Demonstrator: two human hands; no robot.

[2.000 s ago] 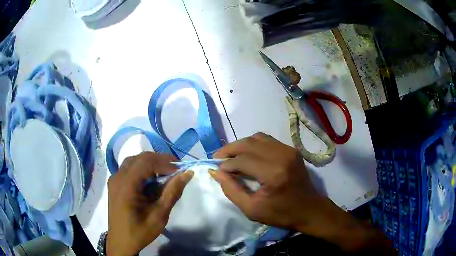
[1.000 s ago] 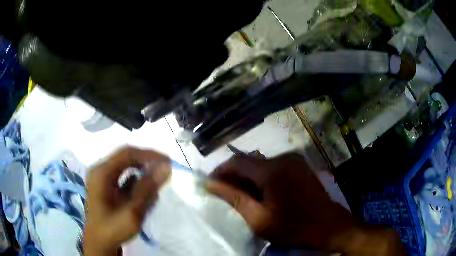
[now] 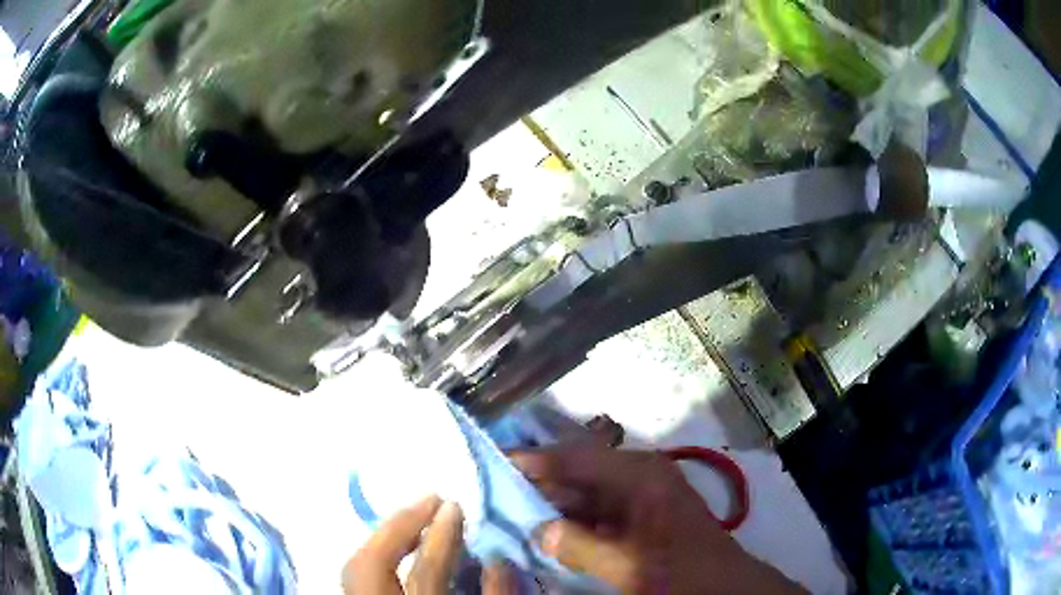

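Note:
A light-blue and white fabric piece (image 3: 495, 494) lies below the needle area of the olive-grey sewing machine (image 3: 314, 70). Its upper end reaches the small metal parts at the needle (image 3: 396, 355), where glare hides detail. My right hand (image 3: 634, 523) grips the blue edge of the piece. My left hand (image 3: 425, 552) is cut off by the bottom edge, its fingertips on the white part; whether it grips is unclear. A flat white tape (image 3: 756, 203) lies along the dark arm.
The red scissor handle (image 3: 739, 488) shows beyond my right hand, near a small brown lump (image 3: 605, 430). Blue strips and pieces (image 3: 204, 511) lie piled at left. A blue basket (image 3: 960, 465) with pieces stands at the right edge. A clear bag with green stands at upper right.
The fabric has moved from the tabletop to beneath the machine head. The view has shifted up to the machine. Both hands moved lower, and my left hand slid towards the right, onto the fabric.

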